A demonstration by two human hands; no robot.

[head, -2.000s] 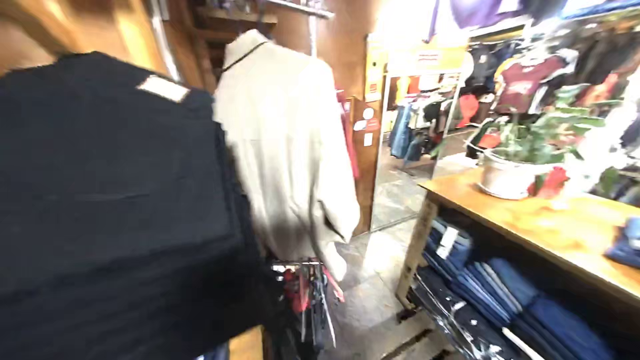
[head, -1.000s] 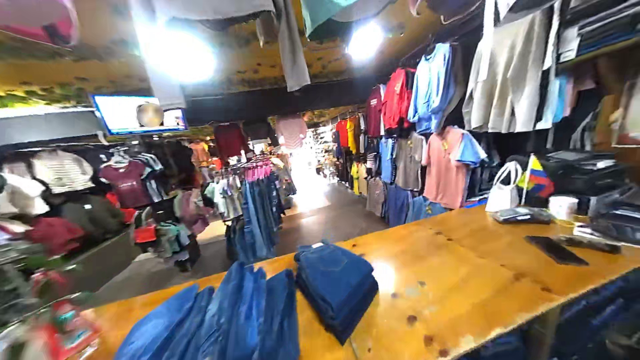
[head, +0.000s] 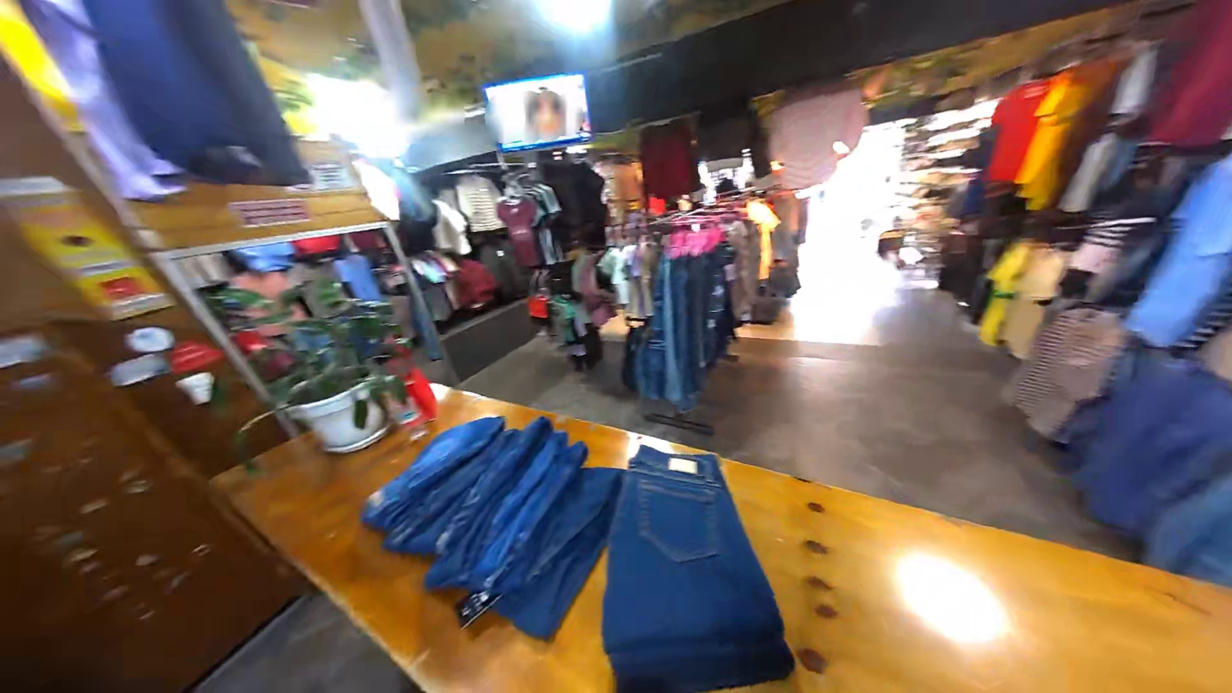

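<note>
Neither of my hands shows in the head view. On the varnished wooden counter (head: 914,587) lies a stack of folded dark blue jeans (head: 688,568), the top pair with a back pocket and a pale waistband label facing up. Just left of it, several folded blue jeans (head: 500,500) lean over one another in a slanted row, with a dark tag (head: 476,607) at their near edge. What my hands hold or touch cannot be seen.
A potted plant in a white pot (head: 345,416) stands at the counter's left end beside a red object (head: 417,393). Beyond the counter are a rack of hanging jeans (head: 681,322) and clothes (head: 1035,144) along the right. A lit screen (head: 537,112) hangs above.
The view has swung widely, from hanging garments and a dark folded stack to the counter, then somewhat left along it. No plain move of the jeans on the counter shows.
</note>
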